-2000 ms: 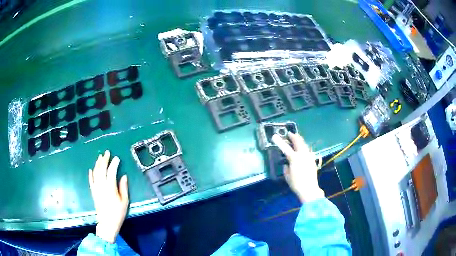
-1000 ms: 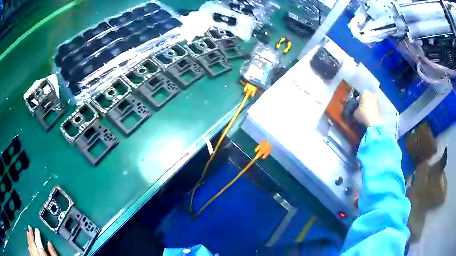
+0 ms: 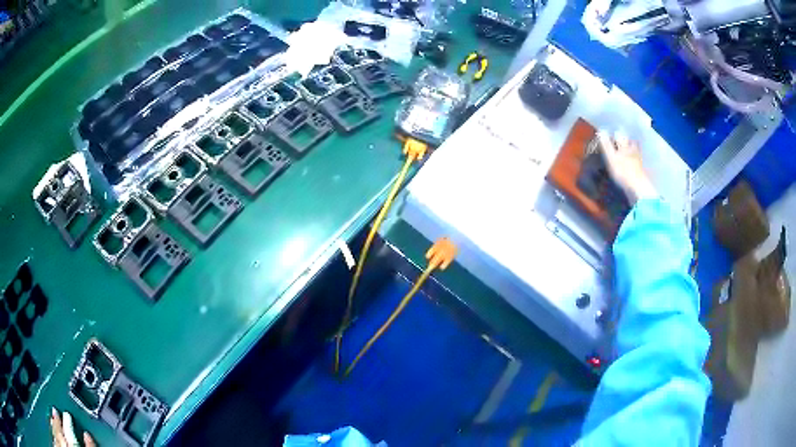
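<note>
My right hand (image 3: 624, 166) is at the orange-brown press fixture (image 3: 576, 166) on the white machine top, over a dark housing (image 3: 599, 179) lying on the fixture. Its fingers rest at the housing's upper end; whether they grip it is unclear. My left hand (image 3: 68, 429) is cut off by the bottom left edge, only fingers showing, beside a dark grey housing (image 3: 118, 390) on the green mat. Black adhesive pads (image 3: 19, 306) lie at the left edge, partly out of view.
A row of housings (image 3: 209, 209) curves across the bench below the pad sheet stack (image 3: 174, 92). Orange cables (image 3: 371, 253) hang between bench and white machine (image 3: 489, 218). A black block (image 3: 546, 92) sits on the machine. Yellow-black ring item (image 3: 473, 65) lies nearby. Brown boxes (image 3: 742, 288) stand right.
My right hand has gone from the bench to the fixture with a housing, and has since shifted slightly up along it. The view has turned right. My left hand has stayed by the near housing.
</note>
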